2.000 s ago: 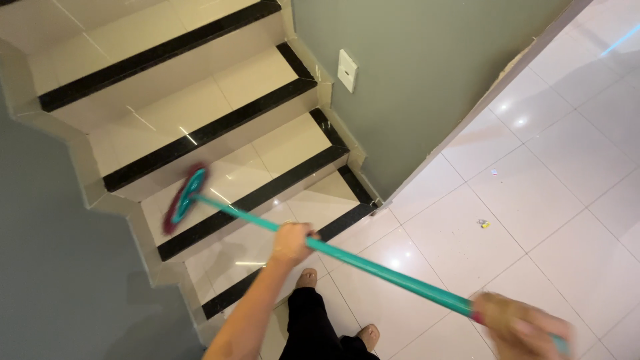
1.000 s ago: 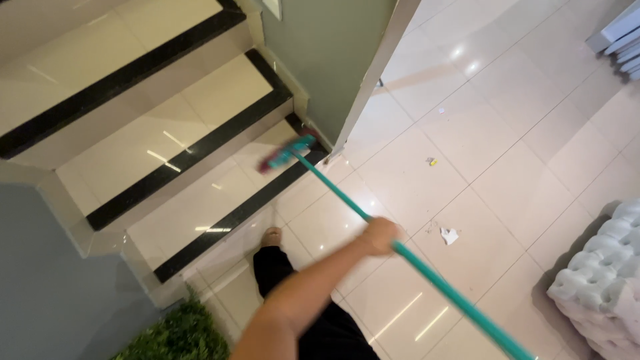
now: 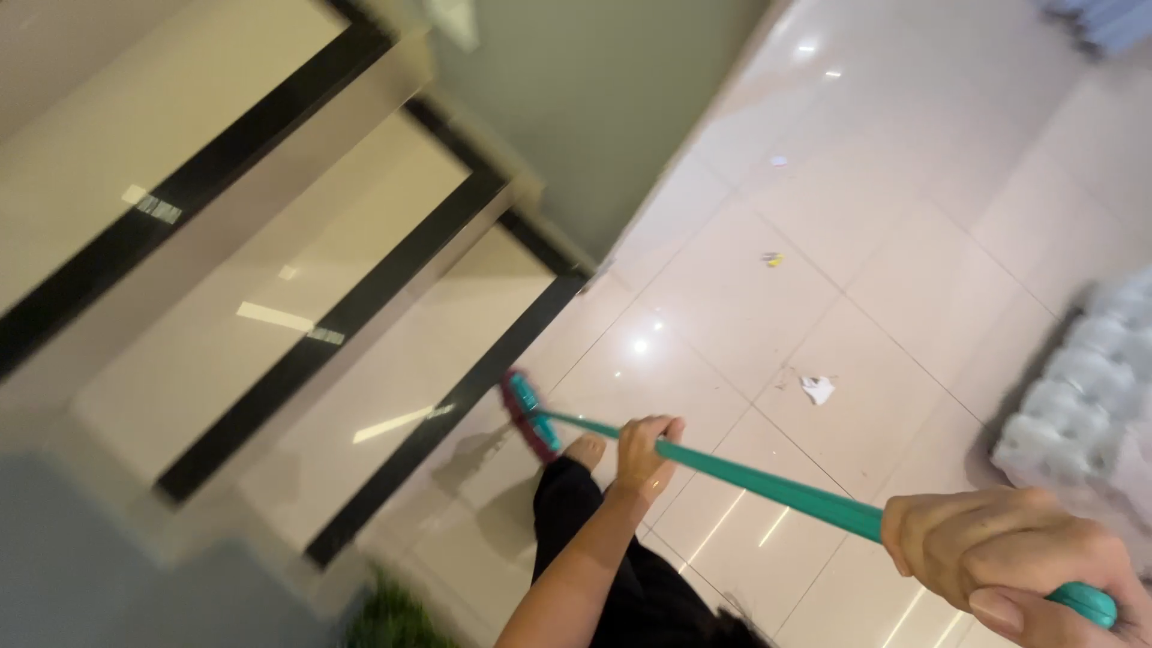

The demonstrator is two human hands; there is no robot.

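A broom with a green handle [image 3: 774,486] and a green head with dark red bristles [image 3: 531,416] slants across the view. My left hand [image 3: 646,454] grips the handle partway along, nearer the head. Around the top end of the handle, at the lower right, my right hand [image 3: 1017,558] is closed. The broom head is low beside the black edge of the bottom stair [image 3: 450,409], close to my bare foot [image 3: 587,450]. A torn white scrap [image 3: 818,389] and a small yellow scrap [image 3: 773,260] lie on the tiled floor.
Tiled stairs with black edges [image 3: 333,333] rise at the left. A green-grey wall [image 3: 612,99] ends at the bottom stair. A tufted grey piece of furniture [image 3: 1080,405] stands at the right, and a green plant [image 3: 391,612] is at the bottom.
The broom head has moved off the stairs, from an upper step to the bottom step and then down past its black edge. Both hands still hold the handle where they show.
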